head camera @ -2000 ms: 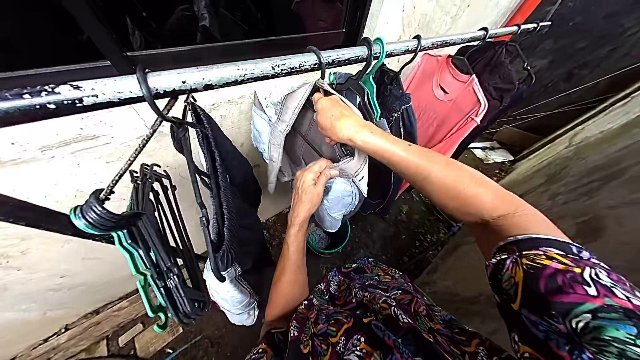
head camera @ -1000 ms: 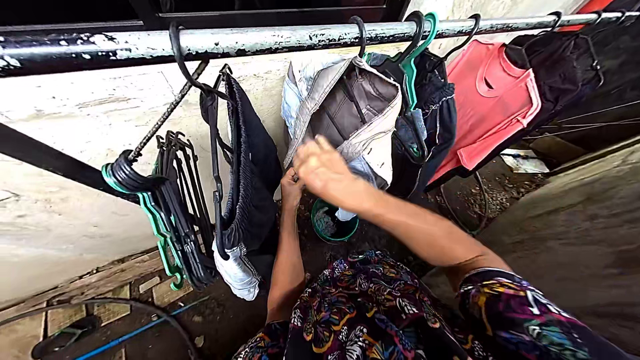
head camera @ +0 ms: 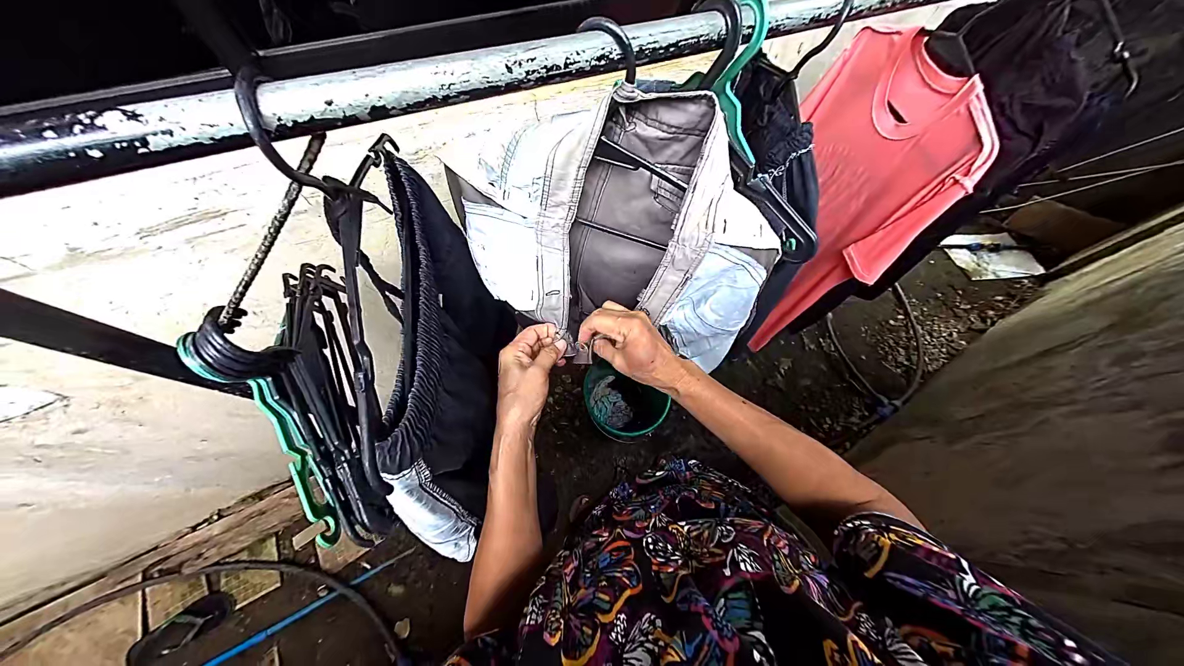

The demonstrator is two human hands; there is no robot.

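Light grey garment with a waistband (head camera: 647, 213), probably trousers or shorts, hangs from a black hanger on a worn metal rail (head camera: 435, 79). Its inside faces up and shows hanger arms within. My left hand (head camera: 529, 370) pinches the near end of the waistband between thumb and fingers. Close beside it, my right hand (head camera: 634, 344) grips the other edge of the same opening, the fingertips of both hands almost touching. Below the hands stands a green bucket (head camera: 627, 402) with something greyish inside. To the left hangs a dark garment with an elastic waist (head camera: 444, 324).
Several black and green hangers (head camera: 319, 398) hang in a bunch at the left. A coral shirt (head camera: 897, 157) and dark clothes hang along the rail at the right. A hose (head camera: 305, 573) and a blue pipe or cord lie on the ground at lower left. A concrete wall (head camera: 1064, 398) slopes along the right.
My right hand was inside the garment's opening two seconds ago; now it is at the near end of the waistband beside my left hand. The garment's opening now faces me more squarely.
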